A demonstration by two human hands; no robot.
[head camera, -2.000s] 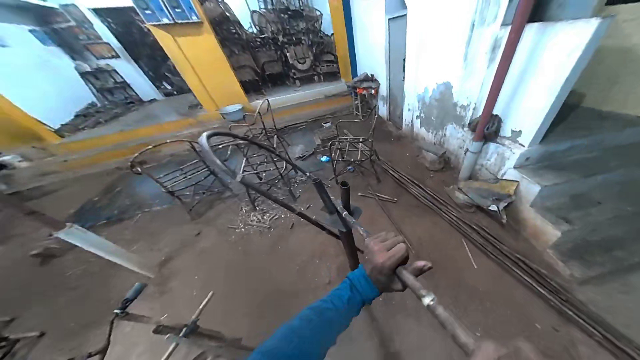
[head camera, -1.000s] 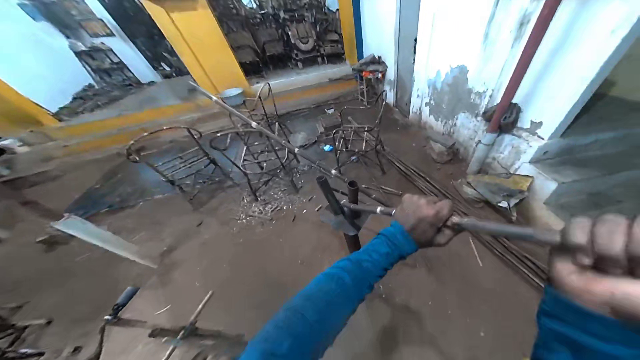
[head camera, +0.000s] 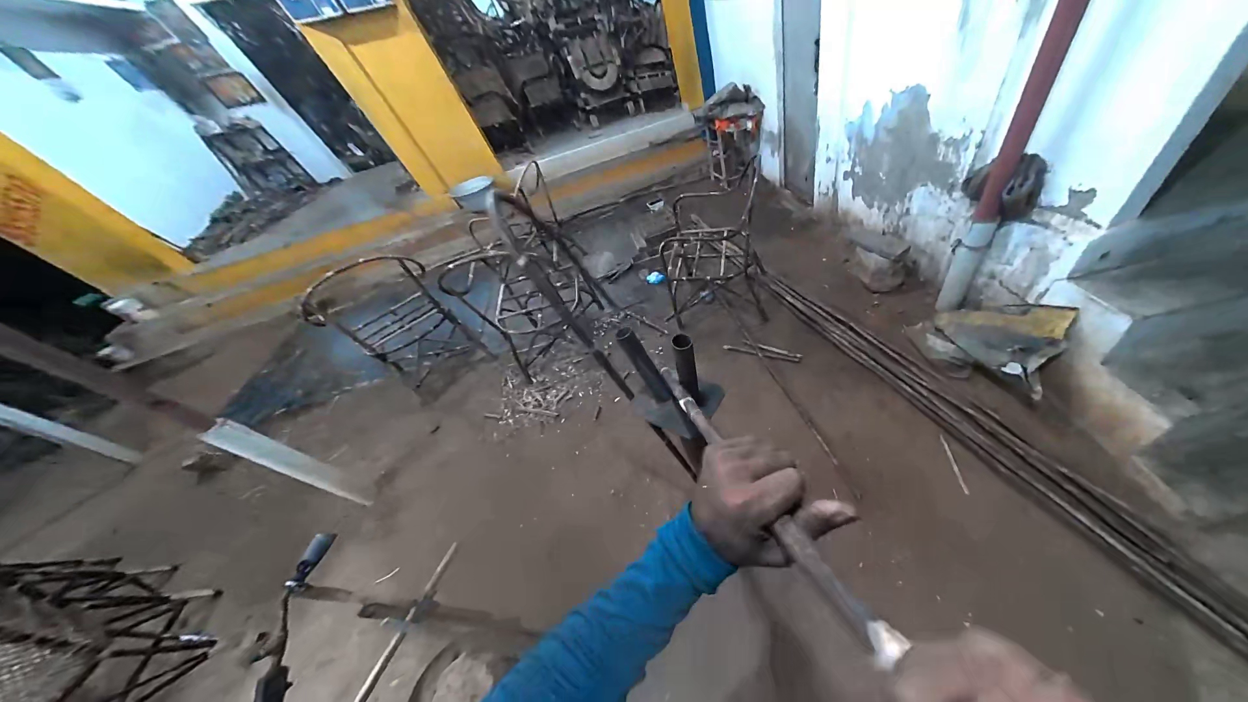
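My left hand (head camera: pixel 751 502), in a blue sleeve, is wrapped around a long cane pole (head camera: pixel 824 570) that slants from the lower right toward two upright metal pipes. My right hand (head camera: pixel 985 668) is blurred at the bottom edge, at the pole's near part, by a pale band. The pole passes between the two short pipes (head camera: pixel 684 361) of a metal stand with a flat plate (head camera: pixel 658 414). Beyond the pipes a dark length, curved at its far end, reaches up toward the chair frames; whether it is the same pole is hard to tell.
Cane chair frames (head camera: pixel 390 317) stand on the dirt floor behind, near wood scraps (head camera: pixel 536 398). A bundle of long poles (head camera: pixel 936 429) lies at right beside a wall with a red pipe (head camera: pixel 1038 97). At lower left are a torch-like tool (head camera: pixel 312 561), a thin stick (head camera: pixel 405 624) and a cane frame (head camera: pixel 117 614).
The pole's far part, straight one second ago, now shows as a dark, curved length. My right hand has moved down and toward the bottom edge. My left hand stays around the pole.
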